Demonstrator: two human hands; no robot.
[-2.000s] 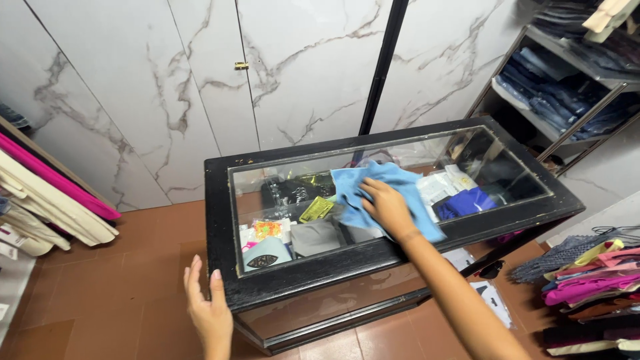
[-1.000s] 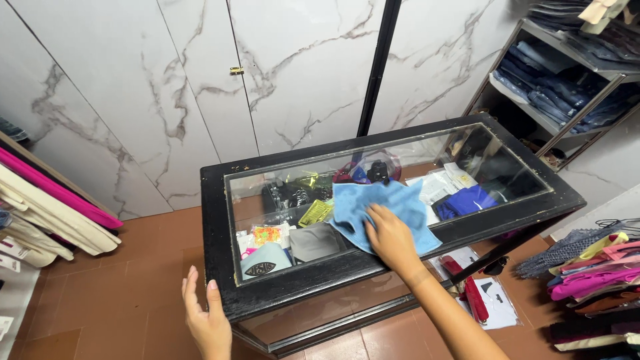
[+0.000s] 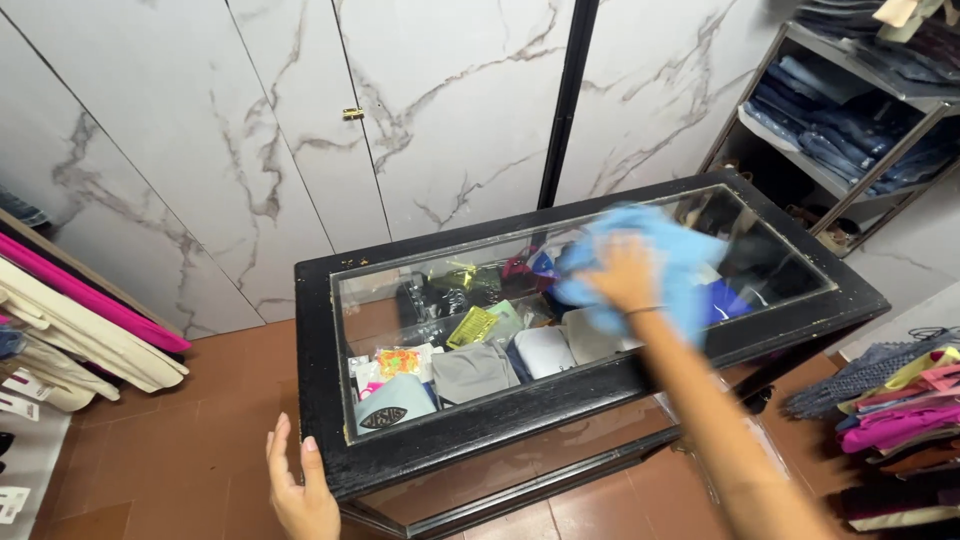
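Observation:
A light blue cloth (image 3: 679,247), blurred by motion, lies under my right hand (image 3: 626,274) on the glass top of a black-framed display case (image 3: 487,442). The right palm is down with its fingers on the cloth. My left hand (image 3: 300,480) is at the near left corner of the case, fingers apart and holding nothing; whether it touches the frame I cannot tell. Under the glass are folded grey fabric (image 3: 476,371), a light blue folded item (image 3: 394,405), a yellow packet (image 3: 472,327), orange pieces in a clear bag (image 3: 397,361) and blue fabric (image 3: 724,300).
Marble-patterned panels (image 3: 450,97) with a small brass latch (image 3: 352,113) stand behind the case. Folded jeans (image 3: 847,135) fill a metal shelf unit at the right. Garments hang at the left (image 3: 82,322) and lie in a colourful group at the lower right (image 3: 892,420). The floor is brown tile (image 3: 202,420).
My right hand and the blue cloth have moved toward the far side of the glass. The cloth's shape has changed. My left hand remains by the near left corner.

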